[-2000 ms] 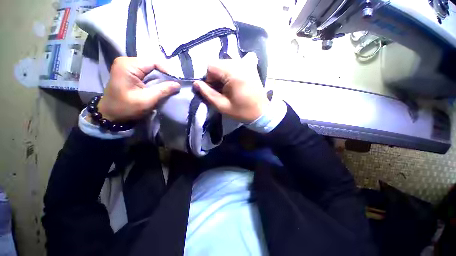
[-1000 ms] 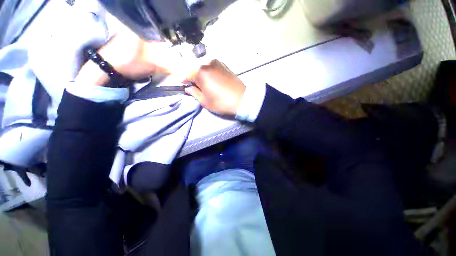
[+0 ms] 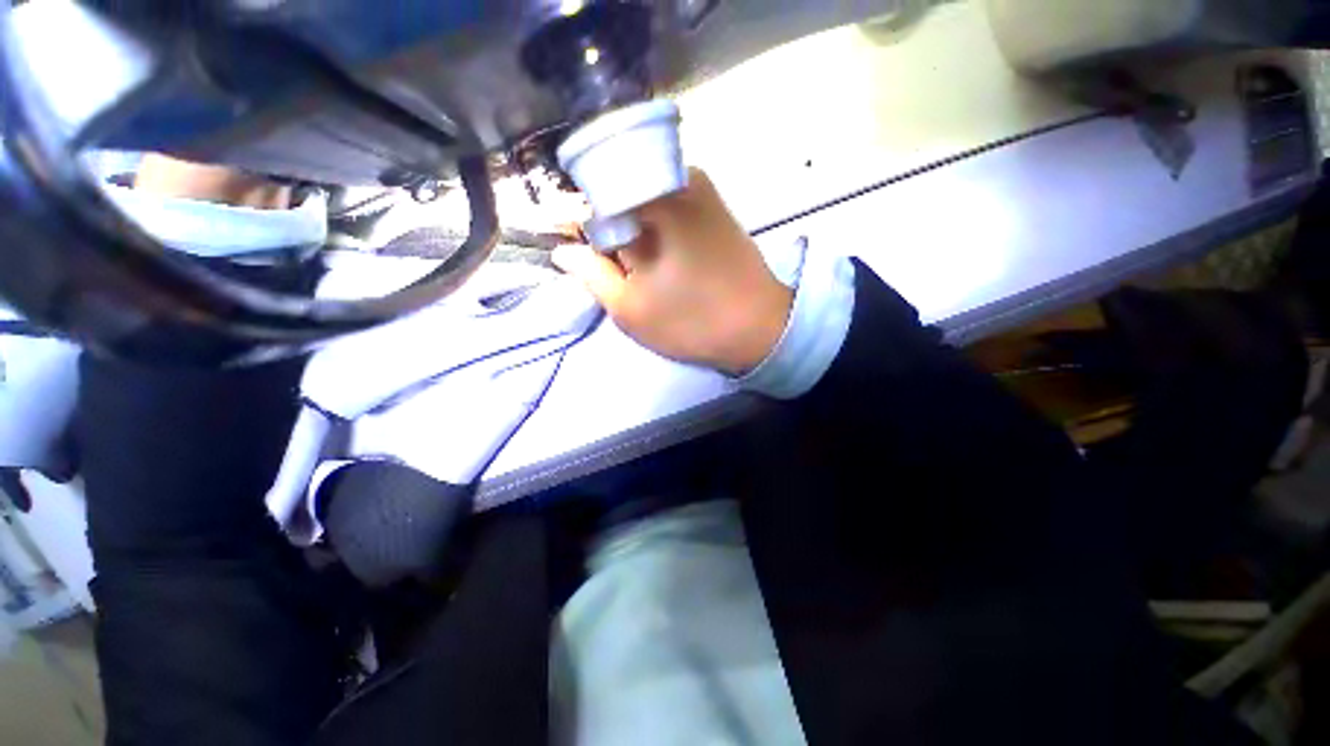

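Note:
A pale grey-white cloth with black parts (image 3: 438, 343) lies on the sewing machine table and hangs over its front edge. My right hand (image 3: 697, 277) pinches the cloth's upper edge beside the needle area, with its fingertips partly behind a grey-white cylinder (image 3: 627, 153). My left hand (image 3: 212, 182) is mostly hidden behind the machine head and its dark curved part; only its back and wrist show, so its fingers cannot be seen. The needle area (image 3: 540, 182) is small, bright and partly covered.
The dark machine head (image 3: 350, 73) fills the upper left, close to the camera. The pale table (image 3: 904, 219) runs right, with a dark seam line and a front edge. Dark cloth or bags (image 3: 1196, 379) lie beyond that edge at the right. A patterned floor shows at far right.
The cloth was turned and brought from the left to the needle area. The view has moved closer to the machine head, which now covers my left hand. My right hand still pinches the cloth.

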